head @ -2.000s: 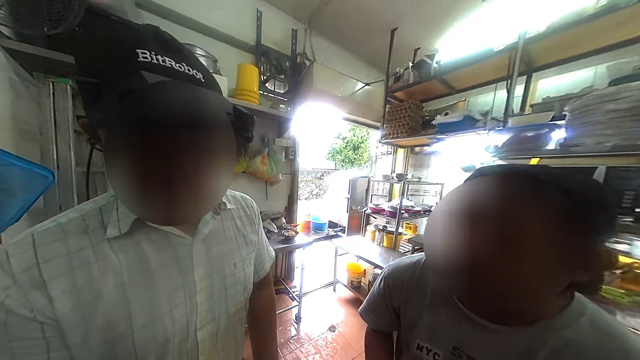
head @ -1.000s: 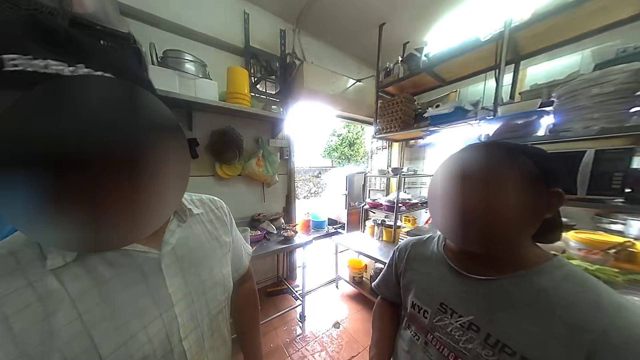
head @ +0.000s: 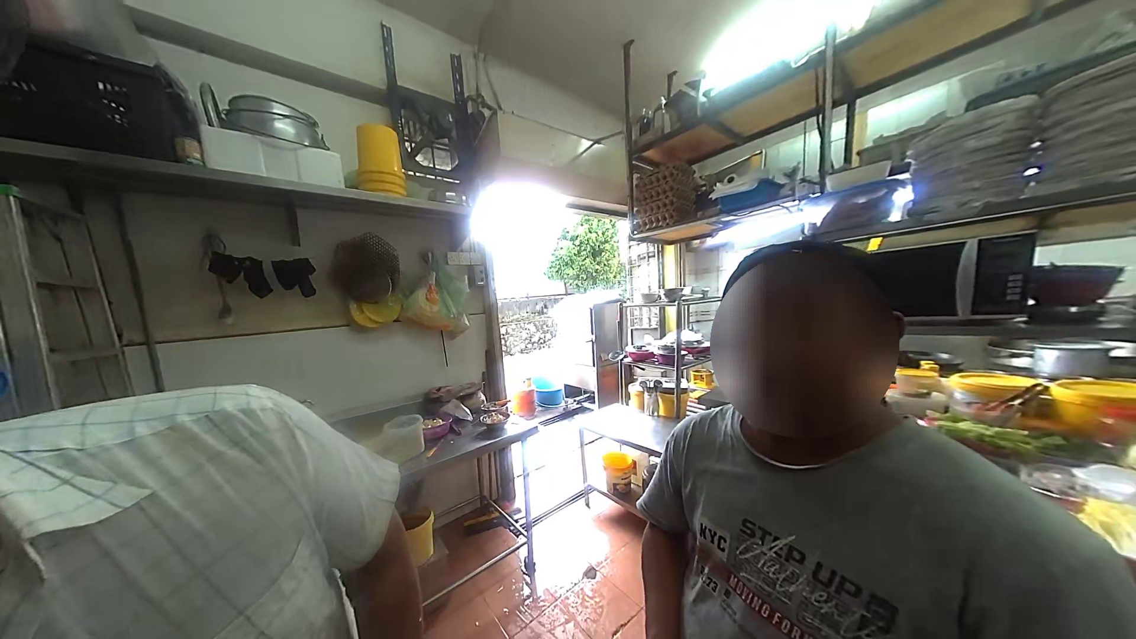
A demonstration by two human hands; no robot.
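Neither my left hand nor my right hand shows in the head view. A person in a light checked shirt point(head: 240, 506) fills the lower left, bent or turned so that the head is out of sight. Another person in a grey printed T-shirt point(head: 852, 532) stands at the right, facing this way. The hands of both people are hidden or outside the frame.
Behind them stand a steel table point(head: 461, 448) with bowls and a second steel table point(head: 635, 429). A wall shelf point(head: 222, 182) bears pots and yellow buckets. Food containers point(head: 994, 386) and a microwave point(head: 923, 275) are at the right. The tiled floor point(head: 568, 577) looks wet.
The person in the checked shirt has lowered or turned the head out of view at the left. More of the grey T-shirt shows than two seconds ago.
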